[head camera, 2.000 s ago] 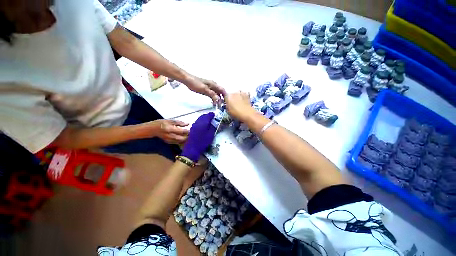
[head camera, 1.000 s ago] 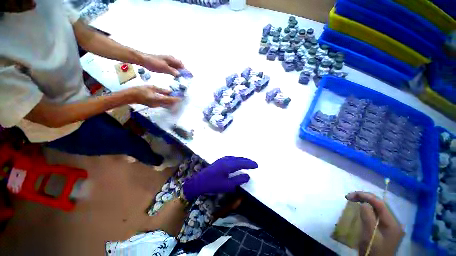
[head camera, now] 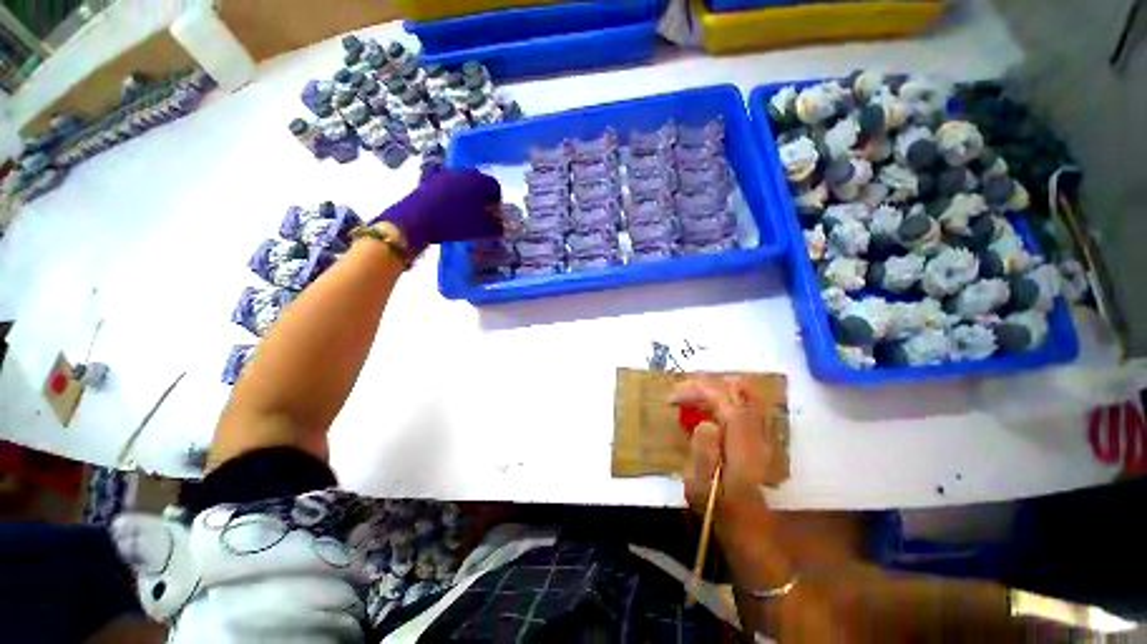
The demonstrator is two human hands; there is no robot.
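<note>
My left hand (head camera: 450, 209), in a purple glove, is over the left end of the blue tray (head camera: 616, 279). Its fingertips are at the purple-grey base pieces (head camera: 591, 201); whether they grip one is hidden. The bases stand in rows on the tray's white lining. My bare right hand (head camera: 736, 440) holds a thin tan stick (head camera: 708, 522), whose lower part points back towards me. The hand is over the brown cardboard pad (head camera: 639, 440), beside the red cap (head camera: 689, 416) and partly covering it. The stick's tip at the cap is hidden.
A blue bin (head camera: 931, 370) right of the tray is heaped with white and dark pieces (head camera: 950, 271). Assembled figurines (head camera: 403, 101) stand at back left; others (head camera: 292, 262) lie left of my forearm. Another pad (head camera: 63, 393) is at far left. Blue and yellow trays (head camera: 541, 50) are behind.
The view has swung right and the other person is out of it. My left hand has moved from the table edge to the base tray. My right hand with the stick is now at the red cap.
</note>
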